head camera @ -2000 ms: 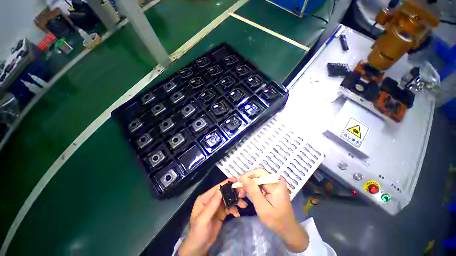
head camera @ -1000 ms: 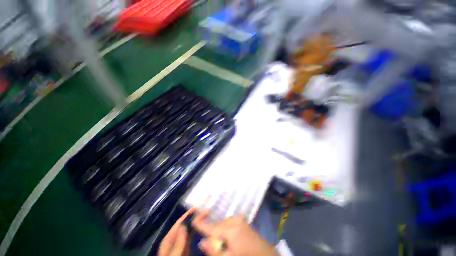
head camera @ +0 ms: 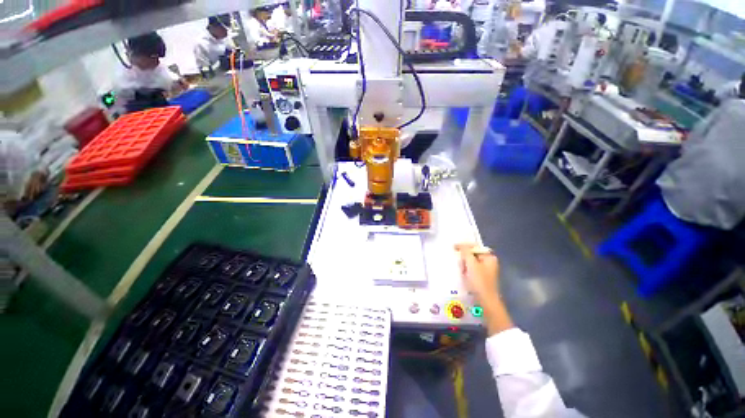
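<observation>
My right hand (head camera: 480,273) is over the right edge of the white machine bed (head camera: 445,269), with a short pale stick (head camera: 482,251) between its fingers. My left hand is out of the picture. The orange-and-black fixture (head camera: 414,217) stands on the bed below the gold machine head (head camera: 378,163). A black tray (head camera: 287,326) with square pockets holding dark parts lies at the lower left. A white plate (head camera: 385,359) with rows of small oblong shapes lies between the tray and the machine. No module shows in my right hand.
A raised white warning plate (head camera: 399,258) lies in front of the fixture. A red button (head camera: 456,310) and a green button (head camera: 477,311) are at the front edge. A blue box (head camera: 255,147) and red trays (head camera: 127,147) are behind. People sit at benches around.
The view has lifted and turned right. My left hand and the black module it held have left the picture. My right hand has moved from near the white plate to the machine bed's right edge.
</observation>
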